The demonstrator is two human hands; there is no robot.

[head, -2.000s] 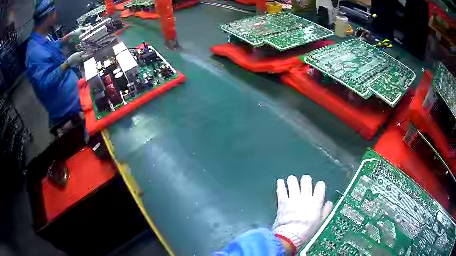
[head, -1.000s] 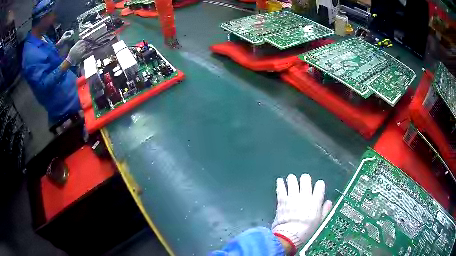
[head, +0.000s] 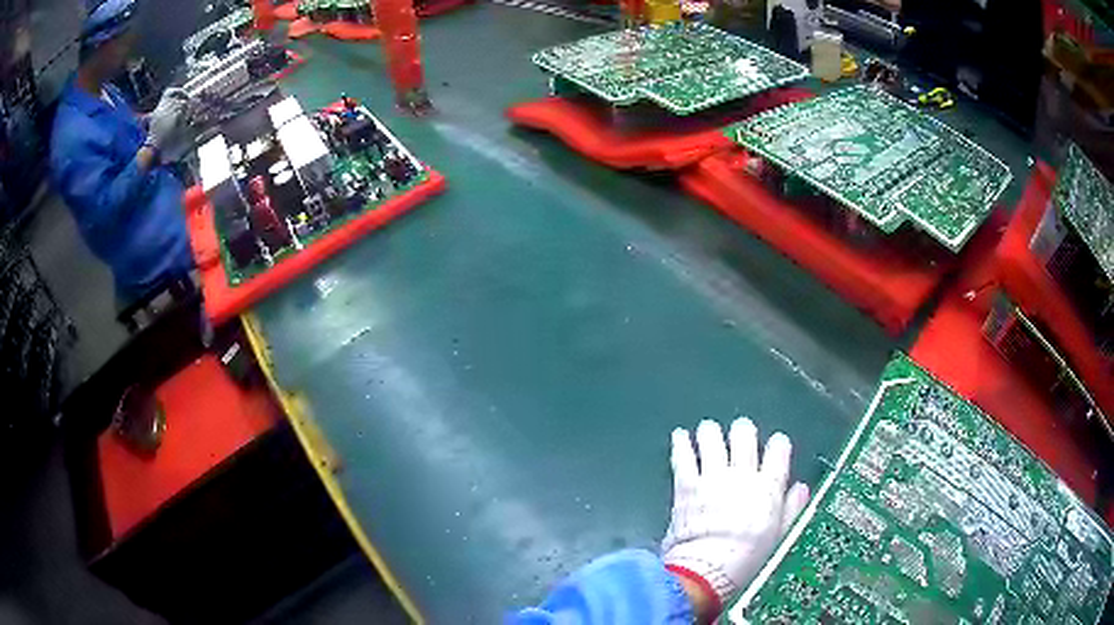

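My left hand point(head: 733, 507), in a white knit glove with a red cuff band, lies palm down on the green bench top point(head: 525, 330), fingers spread and holding nothing. Its thumb is close beside the white-lined left edge of a large green circuit board point(head: 947, 513); I cannot tell if they touch. The board lies at the lower right, solder side up, cut off by the picture's edge. My right hand is out of the picture.
Two boards point(head: 672, 67) point(head: 873, 159) stand over red trays at the back right. A component-side-up board point(head: 299, 183) sits on a red tray at left. A person in blue point(head: 110, 183) is beyond it. A red-topped dark crate point(head: 183, 446) stands left of the yellow edging.
The view has shifted very slightly. My left hand stays flat on the bench beside the board. The other person's gloved hands have moved a little.
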